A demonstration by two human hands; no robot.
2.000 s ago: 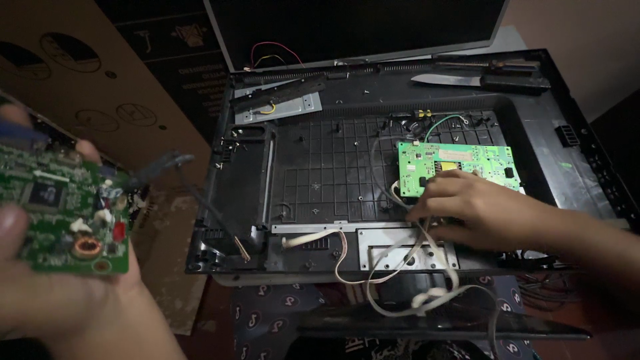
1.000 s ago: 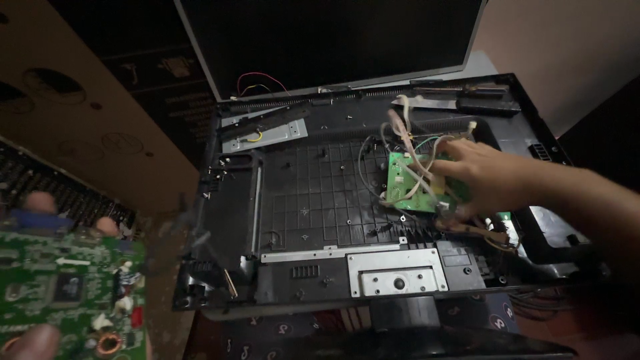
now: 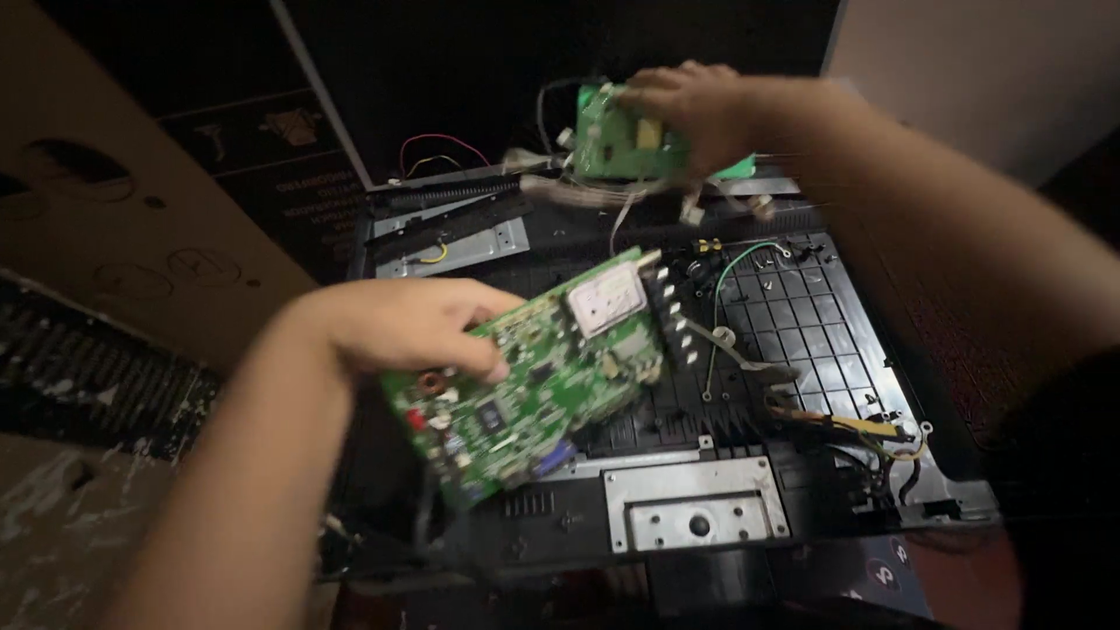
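Observation:
My left hand (image 3: 437, 328) holds a green main circuit board (image 3: 560, 385) by its upper edge, over the middle of a black plastic TV back cover (image 3: 814, 324). The board carries a silver tuner can, a copper coil and a blue connector. Farther back, my right hand (image 3: 691, 105) grips a smaller green circuit board (image 3: 612, 140) from above, in front of the dark display panel (image 3: 490, 52). Loose cables (image 3: 586, 192) with white connectors hang below that board. Motion blurs both hands, and the right fingers partly cover their board.
A metal mounting plate (image 3: 700, 503) lies at the cover's near edge and a grey metal bracket (image 3: 472, 241) at its back left. A green wire (image 3: 722, 289) and small screws lie on the cover. Printed cardboard boxes (image 3: 236, 166) stand at the left.
The smaller board has been lifted off the cover with its cables, moving back toward the panel in my right hand. My left hand has brought the main board from the left to over the cover.

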